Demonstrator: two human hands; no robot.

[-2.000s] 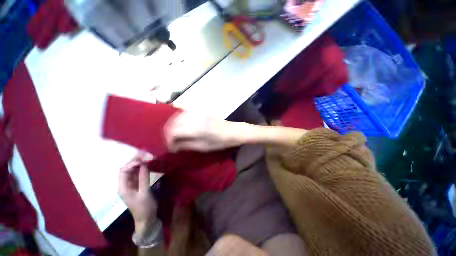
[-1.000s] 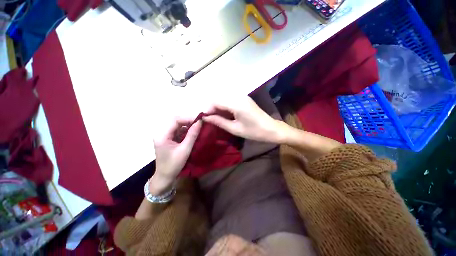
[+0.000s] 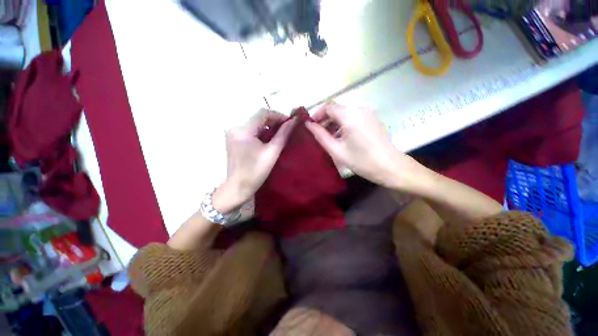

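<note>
A dark red cloth piece (image 3: 301,180) hangs from my fingertips over the front edge of the white table and down to my lap. My left hand (image 3: 256,154) pinches its top edge between thumb and finger. My right hand (image 3: 357,141) pinches the same edge just to the right, close to my left fingertips. The sewing machine head (image 3: 262,16) is above my hands at the top, blurred and cut off by the frame edge. The cloth does not reach the needle area.
A long dark red strip (image 3: 121,131) lies at the left of the table, with crumpled red cloth (image 3: 46,111) beyond it. Scissors (image 3: 431,46) and a phone (image 3: 541,33) lie at the upper right. Red cloth (image 3: 538,131) and a blue basket (image 3: 541,197) are at the right.
The view has shifted, so scissors and basket sit further right. Both hands now hold the cloth higher, nearer the machine, with more of it hanging spread out.
</note>
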